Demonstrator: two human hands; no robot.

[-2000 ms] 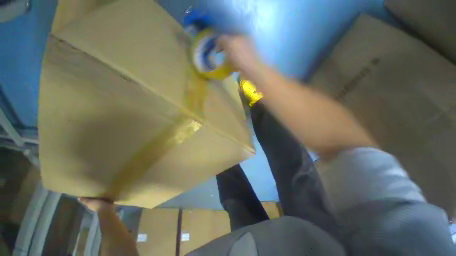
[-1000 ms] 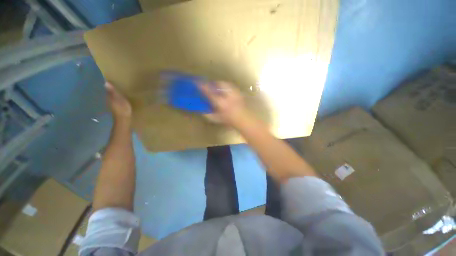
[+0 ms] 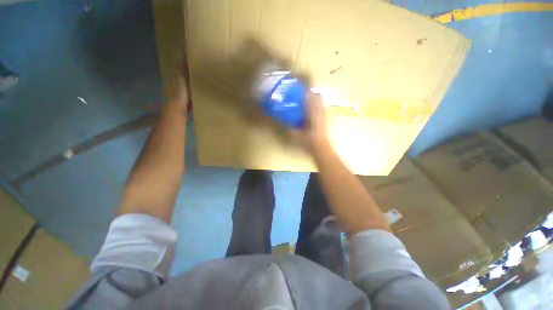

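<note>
A large plain brown carton (image 3: 242,139) is held in front of my body, above my legs. A shiny sealing tape strip (image 3: 388,111) runs across its right part and ends in glare near the middle. My right hand (image 3: 312,121) grips the blue tape dispenser (image 3: 286,100) over the middle of the carton face; both are blurred. My left hand (image 3: 180,91) is at the carton's left edge, with the fingers partly hidden behind it.
Several closed cartons (image 3: 485,175) stand at the right, one with a small white label. Another labelled carton (image 3: 42,266) is at the lower left. The blue floor (image 3: 79,115) has a dark line at the left and a yellow line (image 3: 509,8) at the top right.
The carton has turned and shifted right. The dispenser in my right hand has moved right over its face. My left hand has moved up and right along the carton's left edge.
</note>
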